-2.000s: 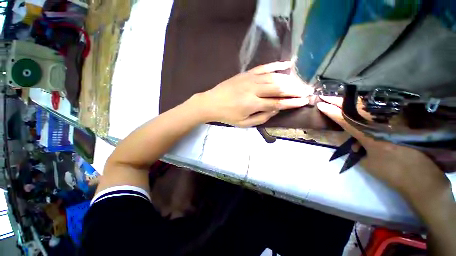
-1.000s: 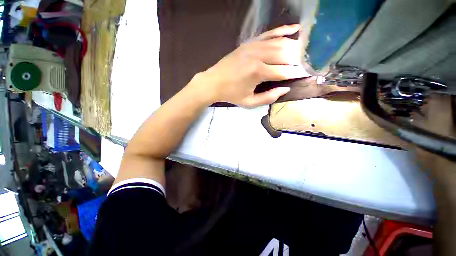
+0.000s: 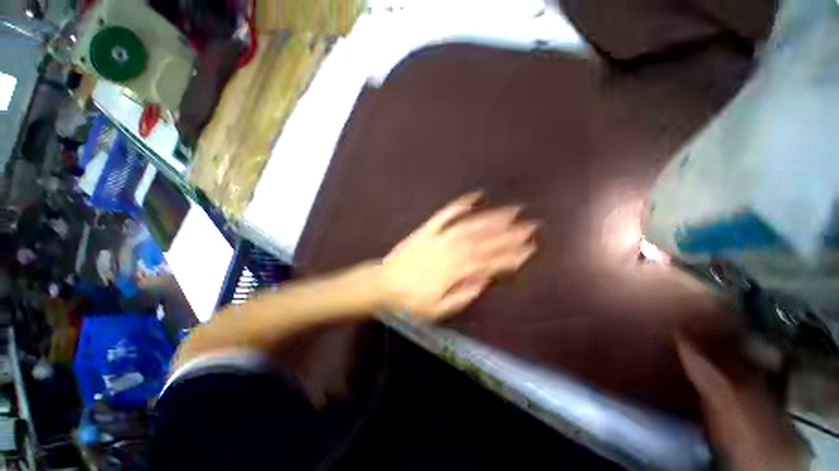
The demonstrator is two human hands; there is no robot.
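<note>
A large dark brown garment panel [image 3: 460,120] with a curved upper left corner lies flat over the white machine table. My left hand [image 3: 465,258] lies on the panel with its fingers spread, slightly blurred. My right hand [image 3: 736,377] is at the lower right on the panel's edge, dark and blurred; its grip and anything in it cannot be made out. The grey-white sewing machine head [image 3: 764,175] with a blue patch is at the right, with a bright light spot beside it. The needle area is mostly hidden or blurred.
Bunched brown cloth [image 3: 672,32] lies at the top right. A taped cardboard strip [image 3: 276,110] runs along the table's far left. Beyond it are a beige device with a green centre [image 3: 118,53] and a blue bag [image 3: 120,359]. The worn table edge [image 3: 515,391] runs in front of my body.
The view has shifted and turned. The brown panel now spreads across the table and covers the tan machine bed. My left hand has moved away from the needle area onto the panel's middle.
</note>
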